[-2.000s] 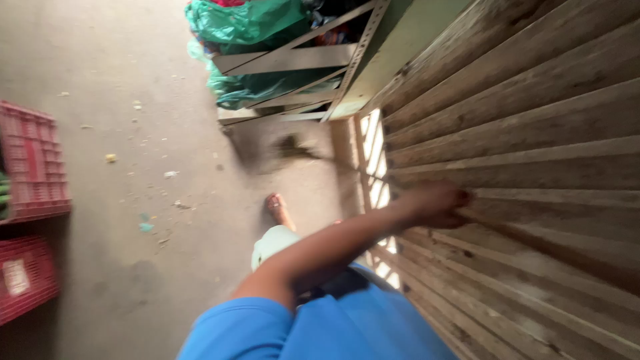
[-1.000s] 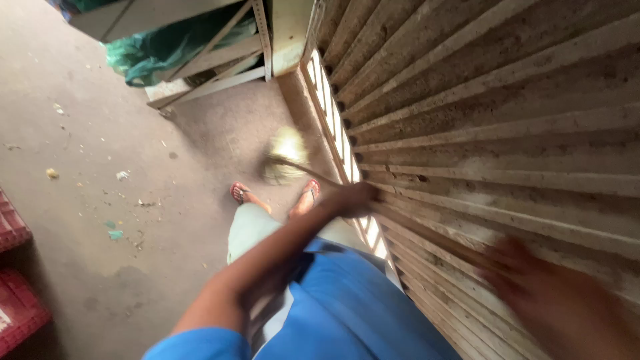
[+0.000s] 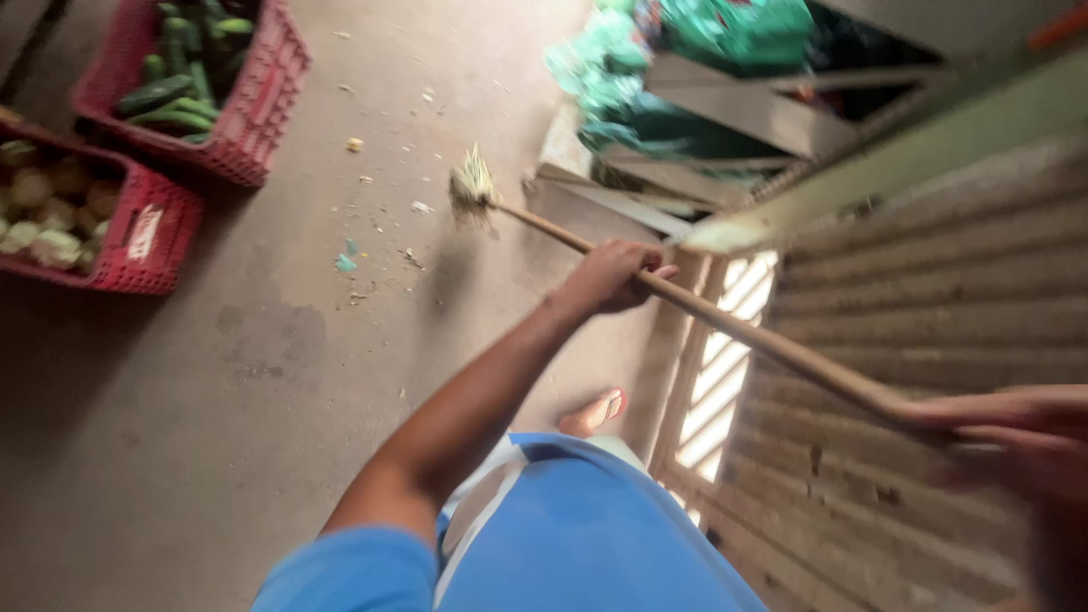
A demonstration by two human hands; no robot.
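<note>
A broom with a long wooden handle (image 3: pixel 765 340) runs from the right edge toward the upper middle of the view. Its straw head (image 3: pixel 473 183) is at the far end, above or on the concrete floor; which one I cannot tell. My left hand (image 3: pixel 619 274) is closed around the handle partway down. Near the handle's upper end, my right hand (image 3: pixel 1011 425) grips it, blurred and partly cut off by the frame. Bits of litter, a yellow scrap (image 3: pixel 354 145) and a teal scrap (image 3: pixel 345 263) lie on the floor left of the broom head.
Two red plastic crates stand at the left, one with green vegetables (image 3: pixel 276 93), one with round produce (image 3: pixel 170 246). A metal shelf (image 3: pixel 765 119) holding green plastic bags (image 3: pixel 739 34) stands at the upper right. A ribbed wall (image 3: pixel 892 323) with a slatted opening runs along the right.
The broom head has moved from near my feet out toward the litter on the left, and my left arm reaches farther forward. The view has shifted, showing more of both crates.
</note>
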